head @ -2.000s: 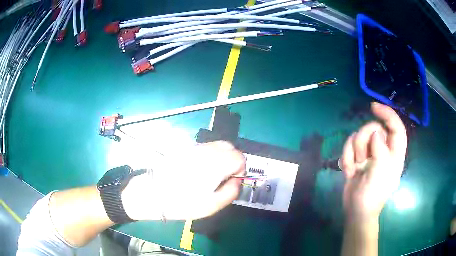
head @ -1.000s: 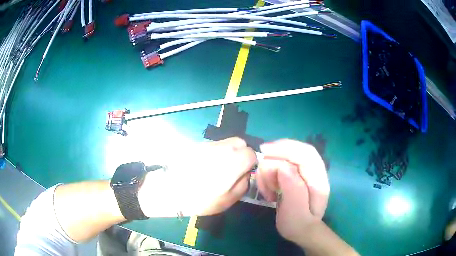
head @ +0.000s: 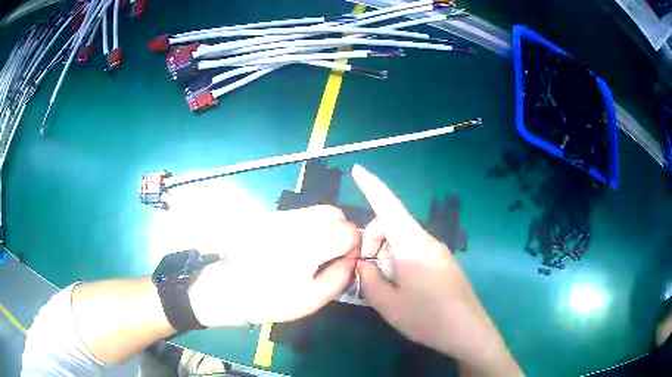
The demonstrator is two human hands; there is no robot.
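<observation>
My left hand (head: pixel 298 258), washed out by glare, pinches coloured wire leads (head: pixel 368 259) at centre. My right hand (head: pixel 424 283) meets it from the right, its thumb and a finger closed on the lead tips and its index finger stretched up and left. Whether a housing is between the fingers cannot be seen. The white reference card (head: pixel 352 297) lies under the hands, mostly hidden. A white sleeved cable (head: pixel 368 144) lies just beyond them, with its red connector (head: pixel 154 188) at left and bare coloured leads at right.
A blue-rimmed parts bin (head: pixel 519 96) of black pieces stands at upper right. Loose black housings (head: pixel 564 247) lie below it. More white cables (head: pixel 287 44) with red connectors lie at the top and upper left. Yellow tape (head: pixel 324 110) crosses the green mat. A watch (head: pixel 177 289) is on my left wrist.
My right hand has come from beside the loose housings to my left fingers, and its index finger has since stretched out. My left hand keeps its pinch. The view has shifted slightly.
</observation>
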